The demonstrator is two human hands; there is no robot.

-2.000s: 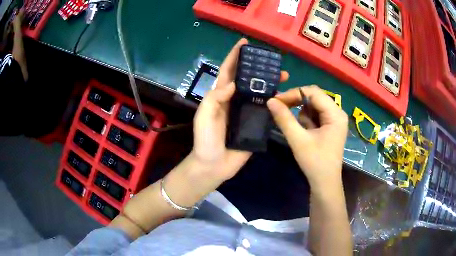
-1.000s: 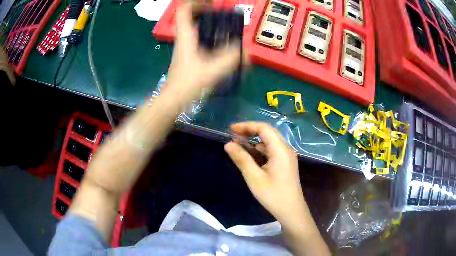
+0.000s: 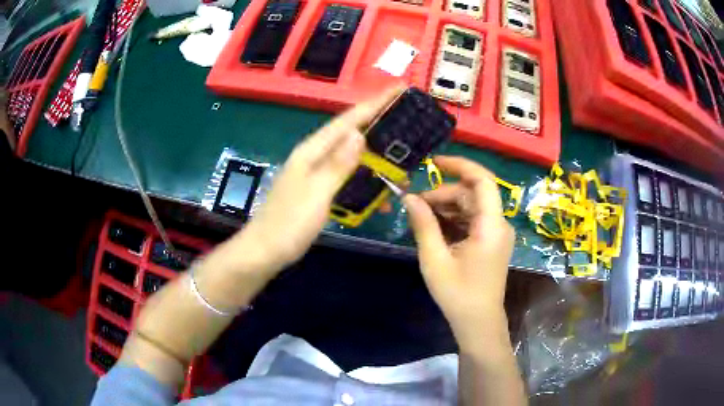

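My left hand [image 3: 306, 178] holds a black keypad phone [image 3: 410, 131], keys up and screen end toward me. A yellow frame [image 3: 386, 166] surrounds the phone's screen area. My right hand [image 3: 464, 230] is at the phone's right side and pinches a thin, light-tipped tool, perhaps tweezers [image 3: 392, 187], whose tip is at the yellow frame. A screen lens [image 3: 238, 189] on clear film lies on the green bench to the left.
A red foam tray [image 3: 270, 89] across the back holds black phones, gold-beige housings [image 3: 520, 89] and a white slip [image 3: 395, 57]. Stacked red trays [image 3: 587, 103], loose yellow frames [image 3: 583, 222] and lens sheets [image 3: 675, 238] are right. Another red tray [image 3: 94, 305] is below left.
The phone in my left hand now has a yellow frame around its screen; two seconds ago its phone had none. Black phones now show in the back tray. My right hand has come up to the phone.
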